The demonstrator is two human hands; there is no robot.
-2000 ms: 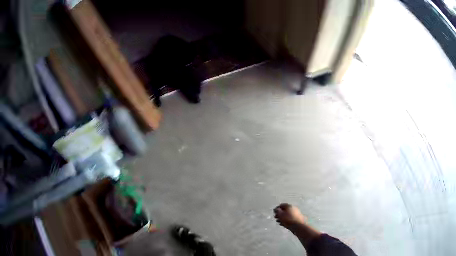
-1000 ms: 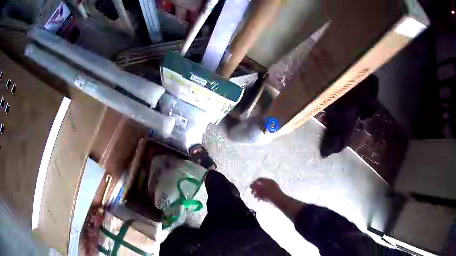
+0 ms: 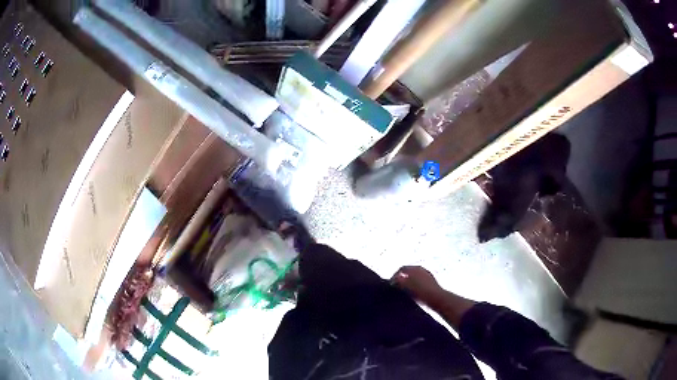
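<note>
My right hand (image 3: pixel 420 285) is at the lower middle, beside my dark trouser leg; it is small and blurred, its fingers look bent, and no object shows in it. My left hand is out of the picture. A long printed carton (image 3: pixel 519 96) leans beyond it at the upper right. A green and white box (image 3: pixel 334 104) stands left of the carton. Two long pale wrapped pieces (image 3: pixel 200 100) slant down from the upper left towards that box.
A perforated brown board (image 3: pixel 33 82) and a white edge strip (image 3: pixel 83 189) are at left. A strapped bundle (image 3: pixel 174 341) with green bands lies lower left. Loose green strap (image 3: pixel 260 278) lies near my leg. A dark shape (image 3: pixel 527 185) is behind the carton. Pale boxes (image 3: pixel 631 274) stand at right.
The view has swung from open floor to the stacked materials, which then shift slightly right. My right hand moves a little right and now sits close against my leg's outline.
</note>
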